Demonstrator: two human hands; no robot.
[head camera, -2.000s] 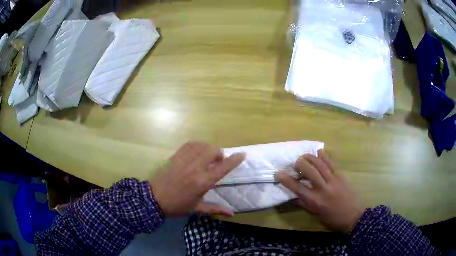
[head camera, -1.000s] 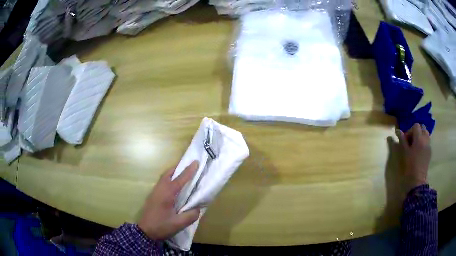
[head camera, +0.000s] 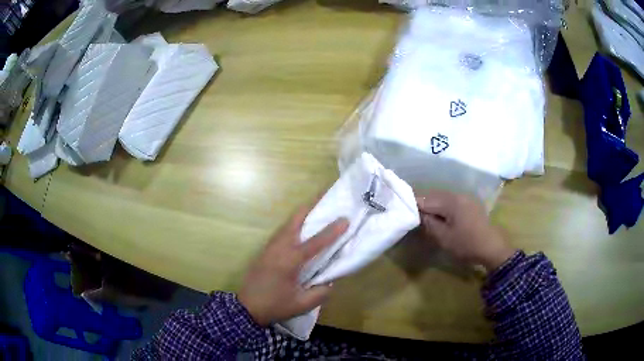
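Observation:
A folded white quilted pouch (head camera: 356, 225) with a dark metal zipper pull near its far end is held in my left hand (head camera: 286, 271), tilted up to the right. My right hand (head camera: 455, 229) is at the pouch's right corner, fingertips pinched on the near edge of a clear poly bag (head camera: 466, 173). The bag lies slantwise over the stack of empty poly bags (head camera: 522, 106) and reaches toward the pouch. Two triangle marks show on the film. Whether tape is at my right fingertips cannot be seen.
Unpacked pouches (head camera: 166, 99) lie in a heap at the left, and more along the back edge. A blue tape dispenser (head camera: 604, 120) stands at the right, with packed pouches (head camera: 618, 42) behind it. A blue stool (head camera: 63, 303) is on the floor at lower left.
My right hand has come back from the blue dispenser to the pouch and taken hold of a poly bag, pulled askew from the stack. My left hand has moved the pouch toward the stack. The view has shifted.

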